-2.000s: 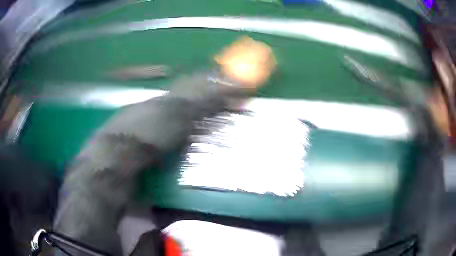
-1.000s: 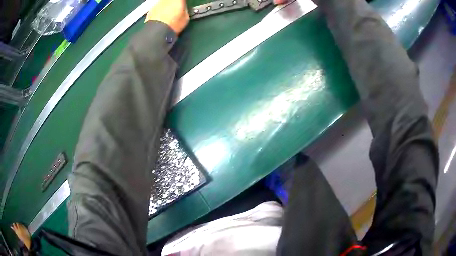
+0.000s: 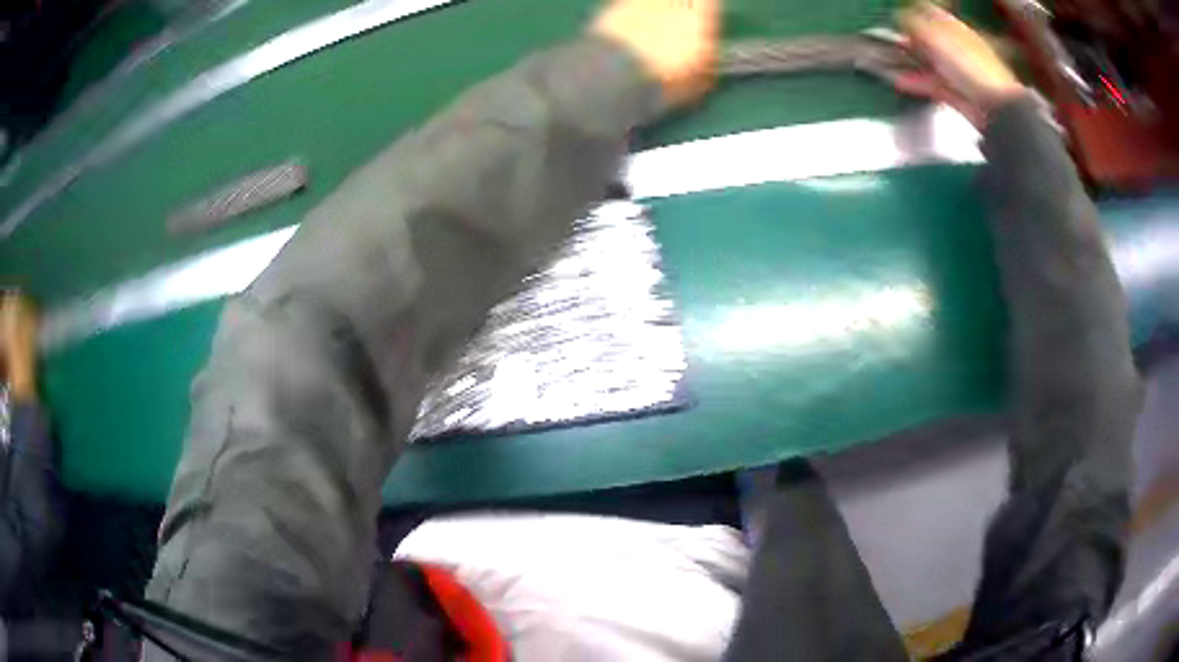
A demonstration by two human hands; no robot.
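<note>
A grey strip [image 3: 795, 56] lies on the green belt at the top, blurred. My left hand [image 3: 666, 49] is at its left end, cut off by the top edge; its fingertips are hidden, so its grip cannot be told. My right hand [image 3: 954, 62] has thumb and fingers around the strip's right end. A tray of silvery small parts [image 3: 582, 336] lies on the bench below my left forearm, which covers its left side.
Another grey strip [image 3: 246, 194] lies on the belt at the left. The metal rail [image 3: 776, 158] runs between belt and bench. A neighbouring person's hand [image 3: 18, 339] is at the far left edge. A dark red fixture [image 3: 1122, 97] stands at the top right.
The view has turned and moved. Both hands and the strip appear farther right. More of the tray shows, and the dark red fixture has come into view.
</note>
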